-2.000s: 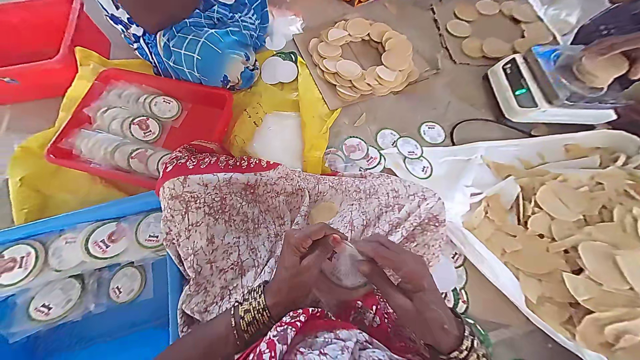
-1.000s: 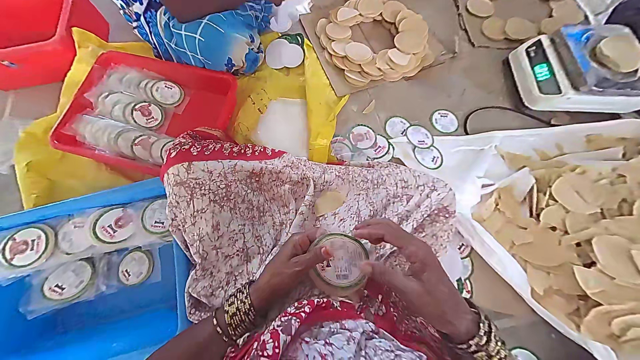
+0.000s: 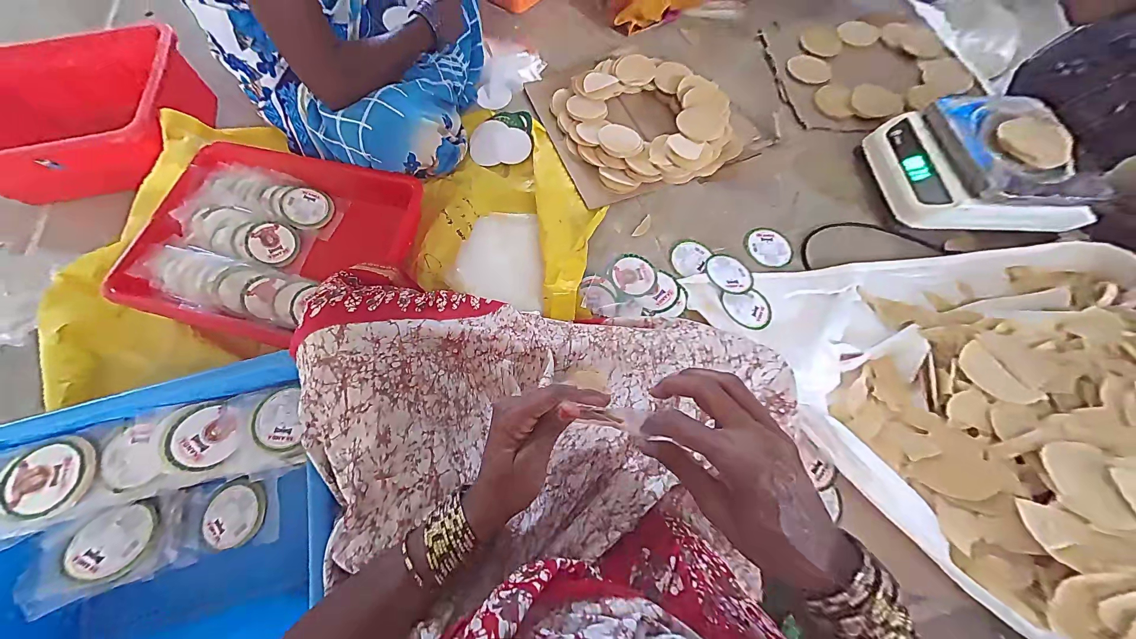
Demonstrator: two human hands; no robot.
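Over the patterned cloth on my lap, my left hand (image 3: 524, 444) pinches a thin plastic packet (image 3: 612, 417) between thumb and fingers, seen nearly edge-on. My right hand (image 3: 741, 470) is at the packet's right end, its fingers spread and bent; whether it grips the film is unclear. A small pale disc (image 3: 586, 380) lies on the cloth just beyond my hands. Round printed labels (image 3: 728, 273) with green rims lie on the floor past my lap. Packets of discs with round labels fill part of a blue crate (image 3: 213, 590) at the left and a red tray (image 3: 373, 209) behind it.
A white sheet (image 3: 799, 311) at the right holds a heap of thin tan discs (image 3: 994, 444). Behind stand a digital scale (image 3: 932, 177) and cardboard with a ring of discs (image 3: 639, 115). A person in blue patterned cloth (image 3: 382, 124) sits beyond the red tray, near a red crate (image 3: 80, 115).
The packet, face-up with its label showing a second ago, is now tilted nearly edge-on. My right hand's fingers have lifted and spread. Two seconds ago a hand was at the scale; now none shows there.
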